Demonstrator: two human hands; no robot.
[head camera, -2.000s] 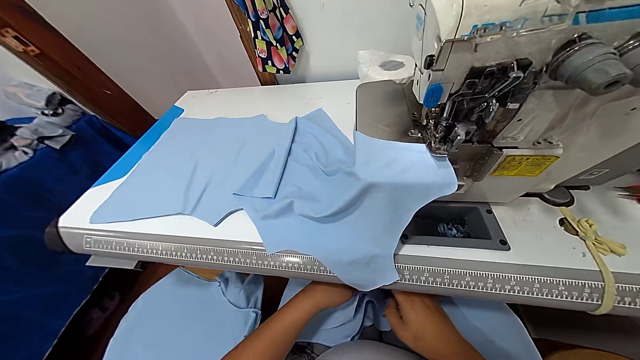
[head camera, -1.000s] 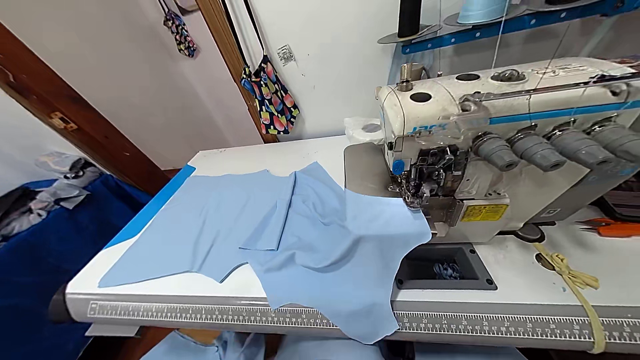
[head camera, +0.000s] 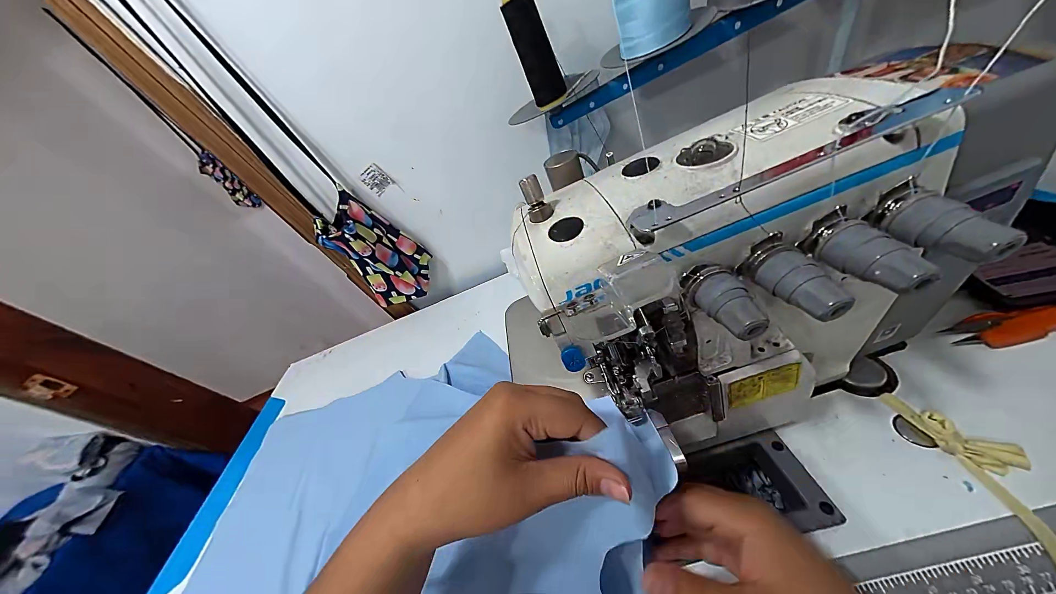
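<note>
Light blue fabric (head camera: 330, 462) spreads over the white table, its right edge lying under the presser foot (head camera: 634, 408) of a white overlock sewing machine (head camera: 742, 198). My left hand (head camera: 503, 470) rests on the fabric just left of the foot, thumb and index finger apart, a fold of cloth between them; whether they grip it is not plain. Below and right of the foot, my right hand (head camera: 726, 544), slightly blurred, has its fingers closed on the fabric's right edge.
Thread cones (head camera: 536, 58) stand on a rack behind the machine. A recessed tray (head camera: 775, 478) holds scraps. At the right lie a tied cream strip (head camera: 957, 437), orange-handled snips (head camera: 1019, 327) and a ruler strip (head camera: 973, 573). A patterned pouch (head camera: 375, 247) hangs behind.
Both hands have come up onto the fabric beside the presser foot; two seconds ago they were below the table's front edge. The view has moved closer to the machine and tilted.
</note>
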